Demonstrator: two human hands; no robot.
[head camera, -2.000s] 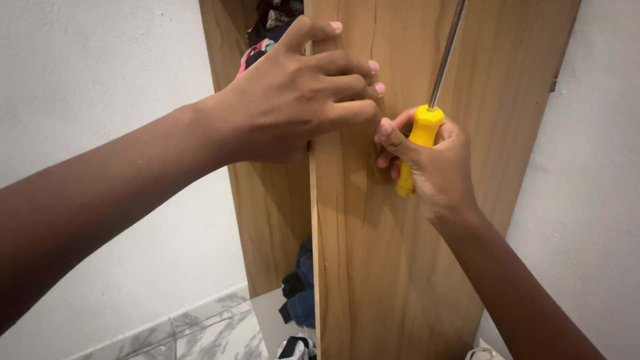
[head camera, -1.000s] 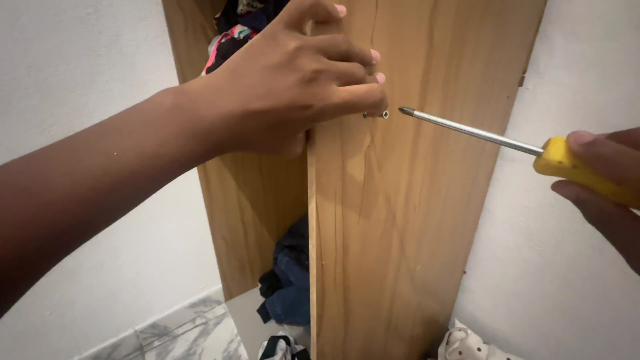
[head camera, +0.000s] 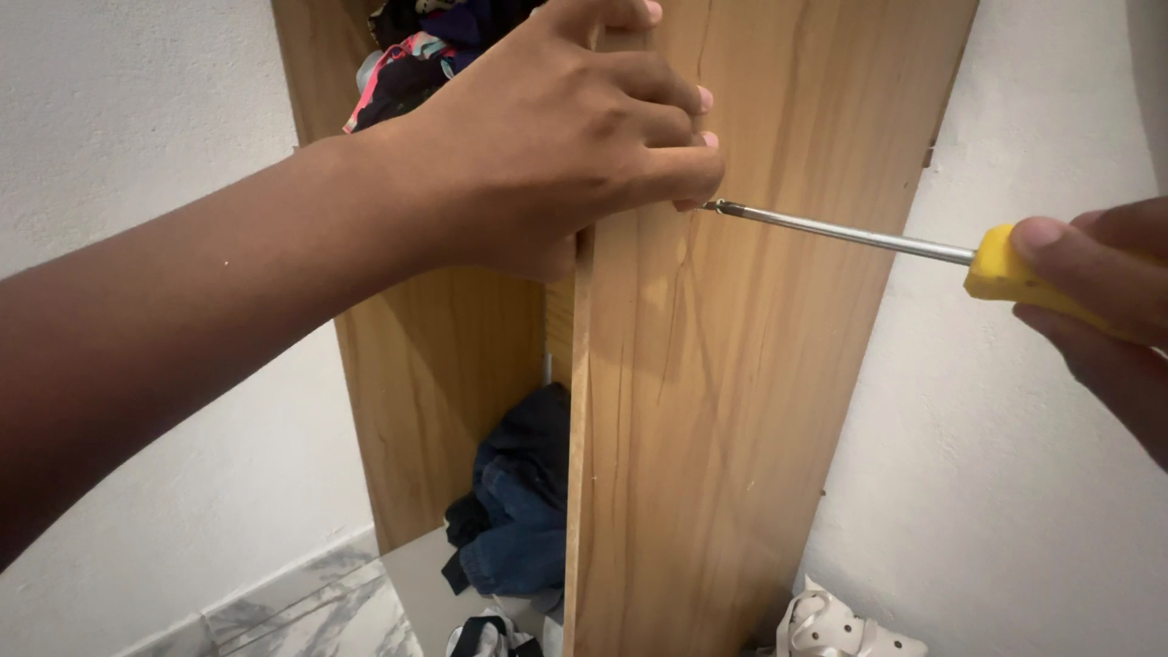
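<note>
My right hand (head camera: 1095, 283), at the right edge, grips the yellow handle of a screwdriver (head camera: 849, 233), whose metal shaft points left. The screwdriver's tip meets a small screw (head camera: 714, 206) at the face of a wooden cabinet panel (head camera: 712, 411), just below my left little finger. My left hand (head camera: 620, 119) lies over the panel's front edge with its fingers bent onto the outer face. Its thumb is mostly hidden, and whether its fingers touch the screw cannot be told.
Dark and coloured clothes (head camera: 411, 73) lie on an upper shelf, with blue clothes (head camera: 525, 511) at the cabinet's bottom. White walls (head camera: 1022, 411) flank it. A white studded item (head camera: 839, 630) sits at lower right; marble-patterned tiles (head camera: 310, 602) cover the floor at left.
The screwdriver was upright in my right hand, then turned to point left, its tip apart from the screw; now the tip is at the screw. My left hand stays on the panel.
</note>
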